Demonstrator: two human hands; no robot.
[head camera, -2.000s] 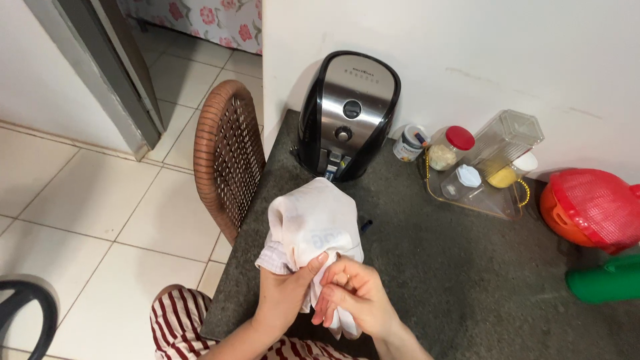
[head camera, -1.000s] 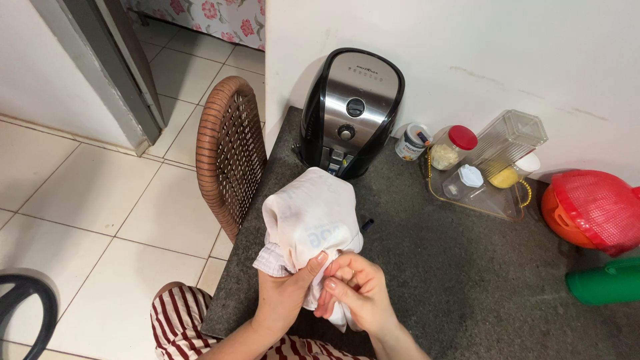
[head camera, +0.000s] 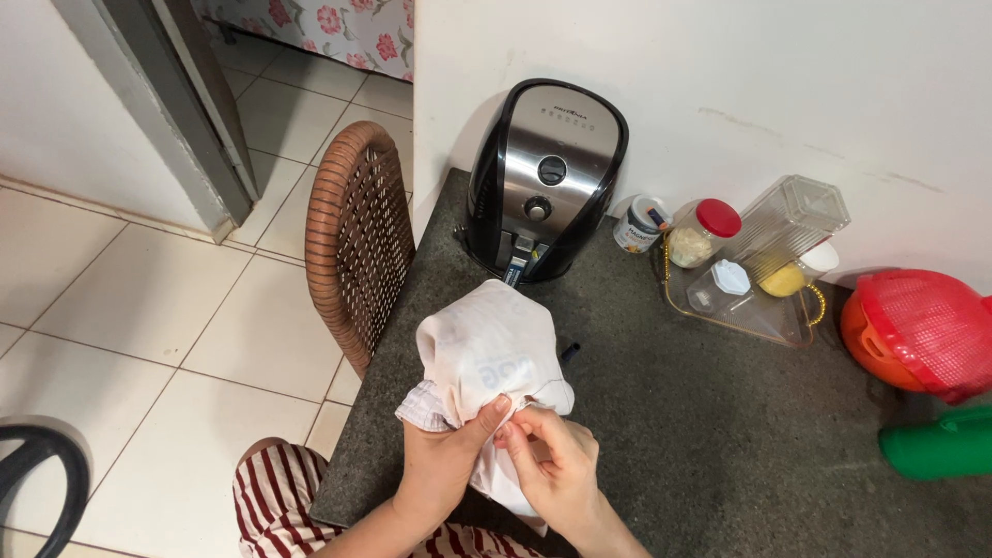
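Observation:
A pale cloth item (head camera: 488, 341) with faint blue printing is bunched up above the near edge of the dark table. My left hand (head camera: 457, 446) grips it from the left, thumb on top near a seam. On the right, my right hand (head camera: 550, 457) pinches the fabric beside that thumb, fingertips close together; whether something small is between them cannot be told. A small dark cylindrical object (head camera: 570, 353) lies on the table just right of the cloth. Behind the cloth stands a black and silver air fryer (head camera: 550, 163), with a small blue-labelled item (head camera: 514, 271) at its front.
A wicker chair (head camera: 360, 240) stands at the table's left side. Along the wall are a white jar (head camera: 639, 225), a red-lidded jar (head camera: 701, 232) and a clear tray (head camera: 736, 325) with containers. An orange bowl with red mesh (head camera: 914, 333) and a green container (head camera: 938, 442) sit at right.

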